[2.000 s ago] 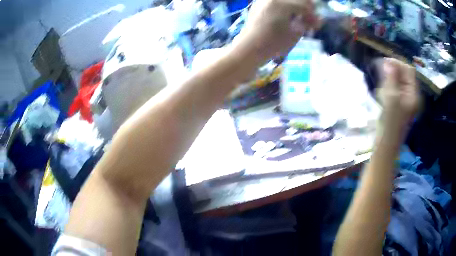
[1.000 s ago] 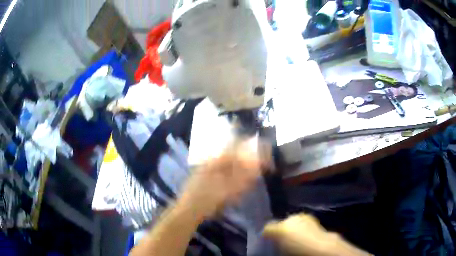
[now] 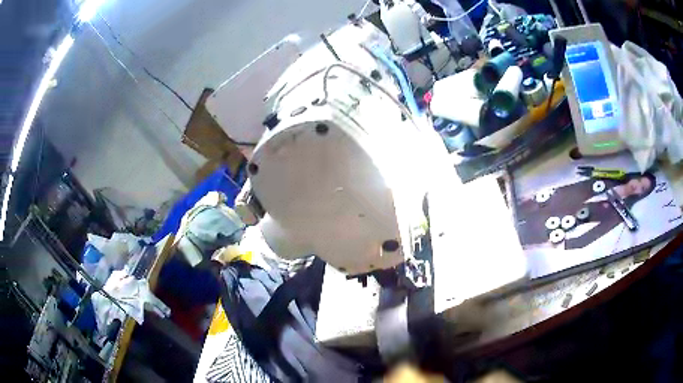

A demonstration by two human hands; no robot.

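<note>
The white sewing machine head (image 3: 329, 187) fills the middle of the view. Under its needle area lie a grey strip (image 3: 392, 329) and a black strip beside it. The dark and grey garment (image 3: 277, 322) hangs off the left side of the white machine bed (image 3: 346, 303). My left hand (image 3: 406, 372) shows only as a blurred sliver at the bottom edge, by the grey strip. My right hand (image 3: 497, 376) is a smaller blurred sliver to its right. The fingers of both hands are cut off, so their grip is hidden.
A control panel (image 3: 592, 90) with a blue screen stands at right beside white cloth (image 3: 650, 97). Several bobbins (image 3: 568, 221), green-handled snips (image 3: 601, 173) and a dark and silver tool (image 3: 621, 208) lie on a printed picture (image 3: 539, 254). Thread cones (image 3: 506, 90) fill a tray behind.
The raised hands have come down to the strips and now sit at the bottom edge. The view has tilted upward, so the machine and table appear lower than a second ago.
</note>
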